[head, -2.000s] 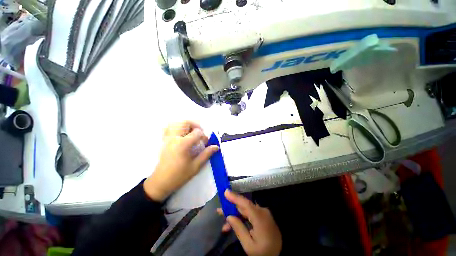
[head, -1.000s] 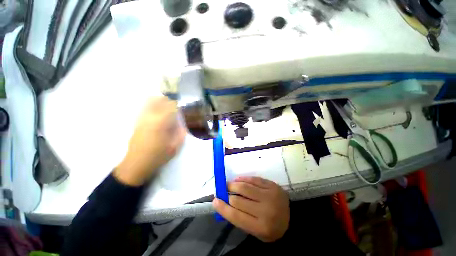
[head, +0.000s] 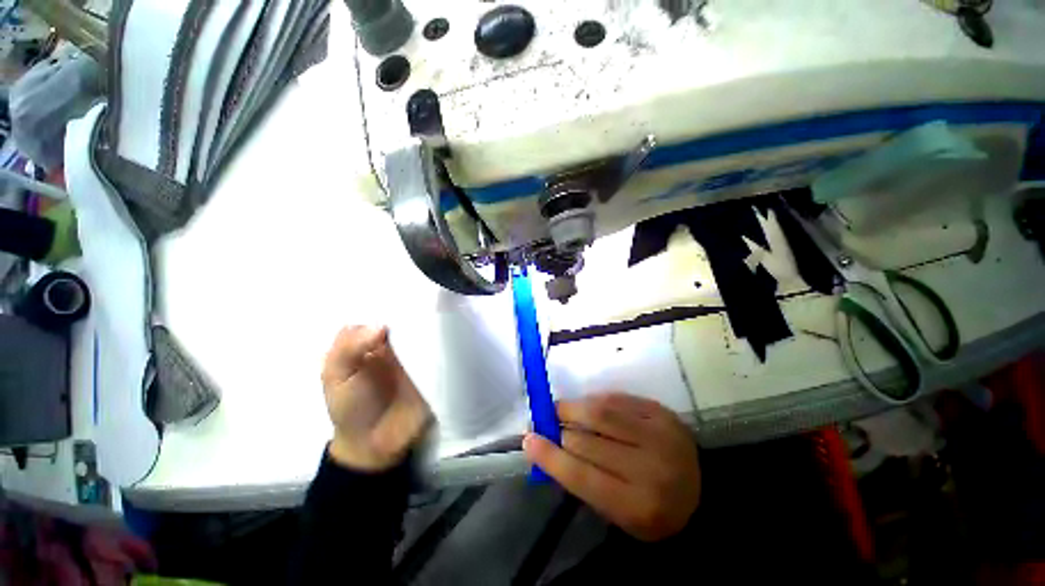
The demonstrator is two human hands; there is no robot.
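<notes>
A bright blue strip (head: pixel 531 355) runs from under the sewing machine's presser foot (head: pixel 521 259) down to the table's front edge. My right hand (head: pixel 625 460) holds its lower end between thumb and fingers. A white fabric piece (head: pixel 479 366) lies under and left of the strip, its outline faint against the white table. My left hand (head: pixel 372 395) is left of the piece, slightly blurred, with fingers curled; whether it touches anything is unclear. Grey fabric with dark strips (head: pixel 476 538) hangs below the table edge.
Scissors (head: pixel 880 332) and black scraps (head: pixel 745 280) lie right of the needle. Stacked white and grey panels (head: pixel 172 115) lie at the upper left, with a long white panel (head: pixel 115 332) along the left edge. A red crate (head: pixel 842 486) is below right.
The blue strip's upper end has moved up to the presser foot. My left hand let go of the strip, reached near the foot, then came back down. My right hand stays on the lower end.
</notes>
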